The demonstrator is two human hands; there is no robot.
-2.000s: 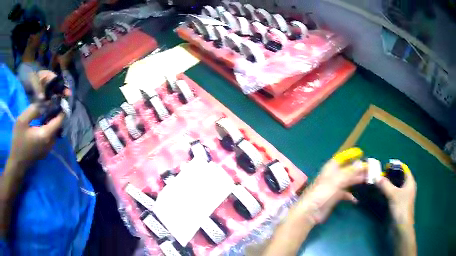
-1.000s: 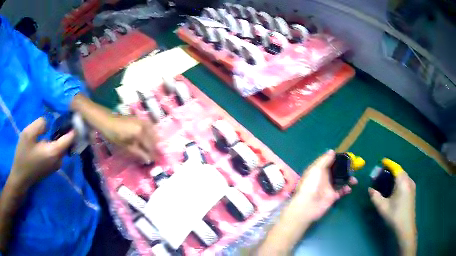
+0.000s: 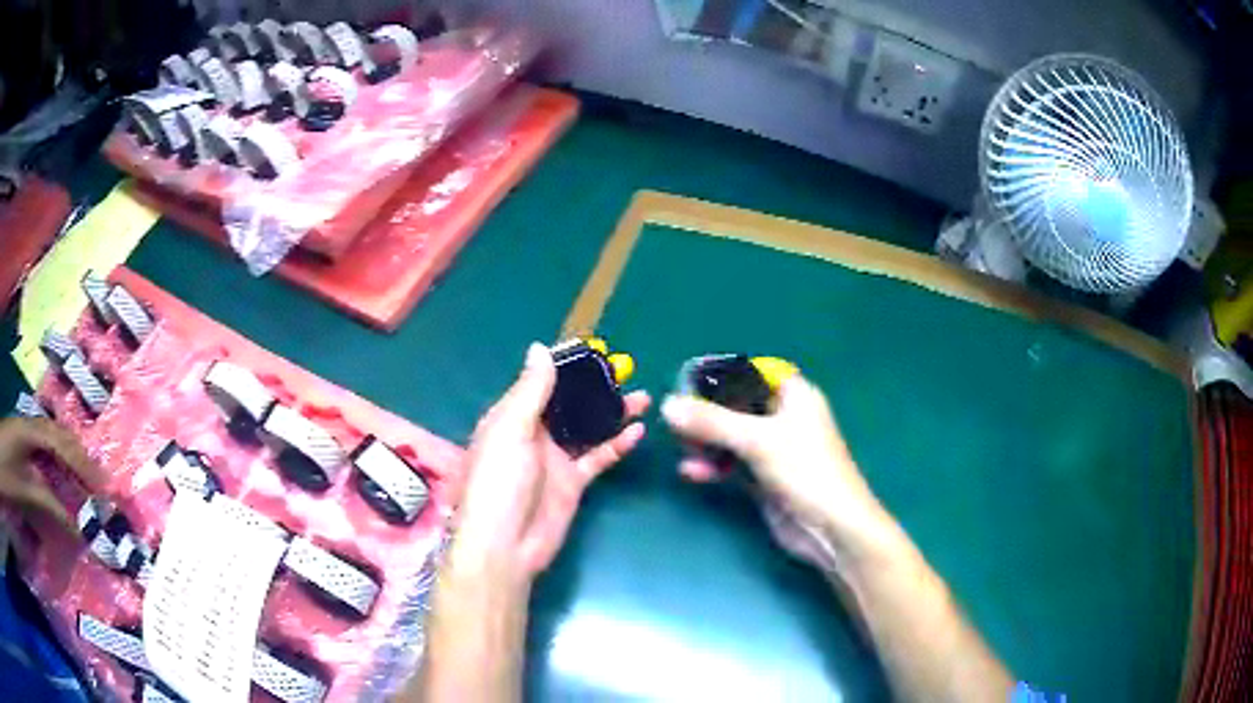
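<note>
My left hand (image 3: 529,460) holds a black smartwatch (image 3: 585,398), its dark screen facing up, with the thumb at its left edge. My right hand (image 3: 763,426) holds another smartwatch (image 3: 731,383), tilted and partly covered by the thumb and fingers. Yellow finger cots (image 3: 616,360) show on fingertips of both hands. The two watches are side by side and apart, above the green work mat (image 3: 934,412). No lit screen can be made out. The straps of both held watches are mostly hidden.
A pink foam tray (image 3: 151,343) with watches and a printed sheet (image 3: 206,604) lies at left, with another person's hand (image 3: 41,460) over it. Stacked foam trays (image 3: 399,261) stand at the upper left. A white fan (image 3: 1086,172) and red cables (image 3: 1227,549) are at right.
The view has turned to the right, bringing in the fan, socket and cables. My hands still hold one watch each and sit nearer the view's middle; the right-hand watch is turned differently.
</note>
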